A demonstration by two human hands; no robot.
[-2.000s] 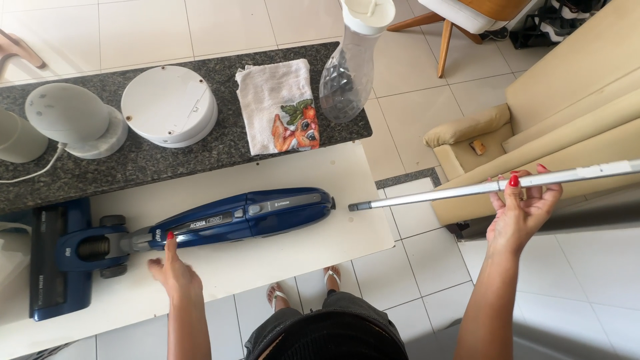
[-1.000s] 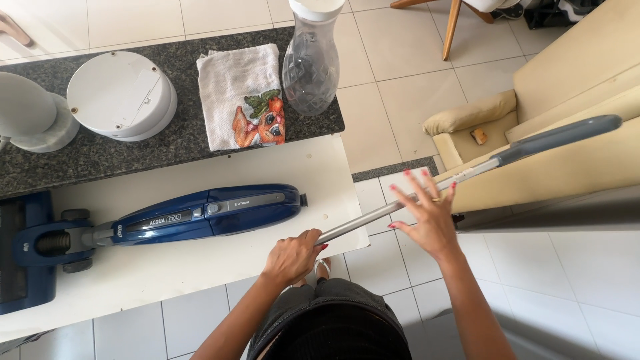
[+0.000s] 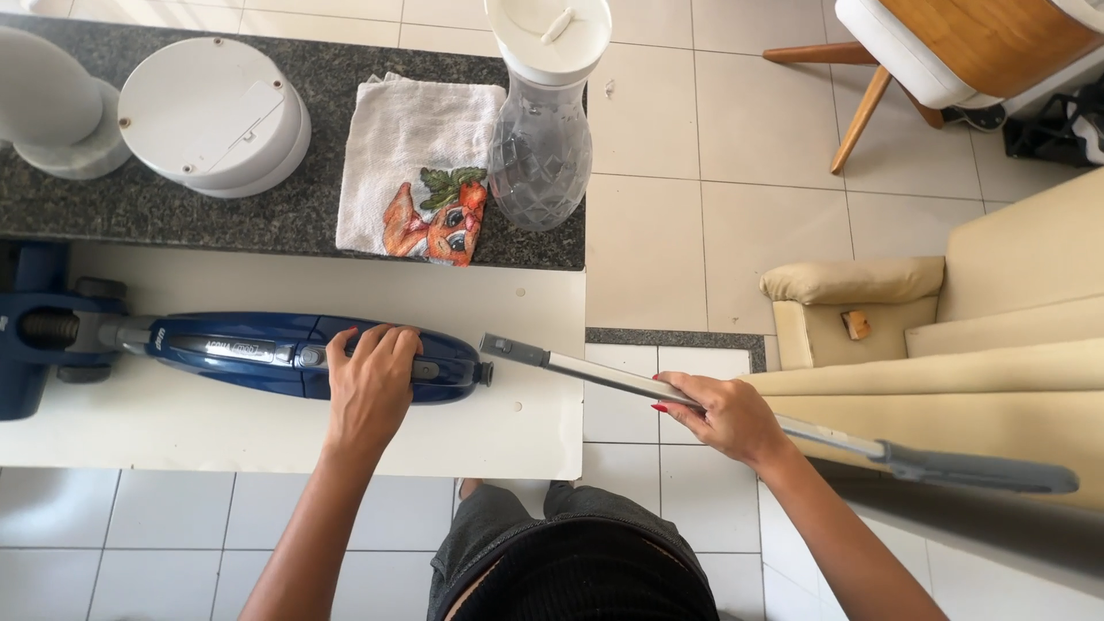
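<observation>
A blue upright vacuum body (image 3: 241, 354) lies on a white board, its floor head (image 3: 34, 336) at the far left. My left hand (image 3: 373, 379) rests over the body near its right end, fingers curled on the casing; how firmly it grips cannot be told. My right hand (image 3: 720, 414) grips the metal handle tube (image 3: 604, 376) around its middle. The tube's grey connector end (image 3: 513, 349) points left, close to the nozzle end of the body but apart from it. Its grey hand grip (image 3: 983, 470) extends to the right.
Behind the white board (image 3: 526, 440) runs a dark granite counter (image 3: 302, 216) with a round white device (image 3: 211, 116), a folded printed cloth (image 3: 414, 155) and a clear lidded bottle (image 3: 542, 147). A beige sofa (image 3: 854, 297) is at right, a wood-legged chair (image 3: 875, 78) beyond.
My left hand has moved from the tube onto the vacuum body. My right hand, spread beside the tube a second ago, now grips it. The tube's connector end now points toward the body.
</observation>
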